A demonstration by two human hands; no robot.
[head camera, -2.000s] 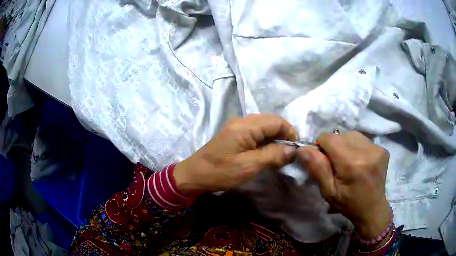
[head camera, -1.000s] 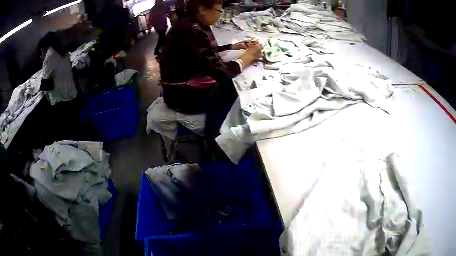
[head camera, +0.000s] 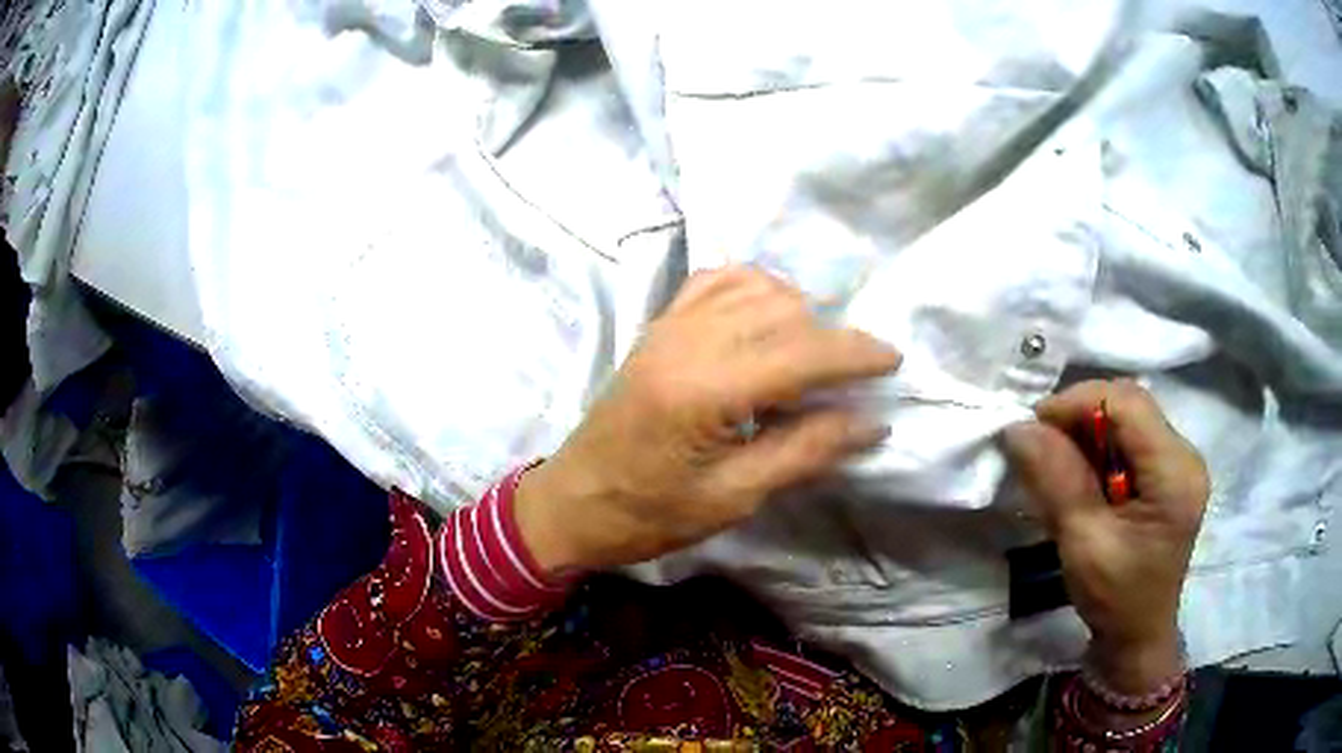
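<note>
A pale grey-white jacket (head camera: pixel 486 338) lies spread under my hands, overexposed in places. My left hand (head camera: pixel 721 419) is over its middle, blurred, with thumb and fingers apart and nothing seen in them. My right hand (head camera: pixel 1126 508) is to the right, closed around thread snips (head camera: pixel 1114 478); only their orange-red handles show and the blades are hidden. Its thumb and index finger pinch a cloth edge. A silver snap button (head camera: pixel 1033 346) sits just above that pinch. A dark label (head camera: pixel 1036 580) shows near the hem (head camera: pixel 942 636), partly behind my right hand.
The white table's left edge (head camera: pixel 140 265) shows beside the jacket. Blue bins (head camera: pixel 331 530) stand below at the left, with greyish cloth (head camera: pixel 192 486) there. More garments (head camera: pixel 66 140) lie at the upper left. My patterned clothing borders the bottom.
The view looked up along the table one second ago and is down on the jacket again. Compared with two seconds ago, my hands are farther apart, the left has let go, and the label shows.
</note>
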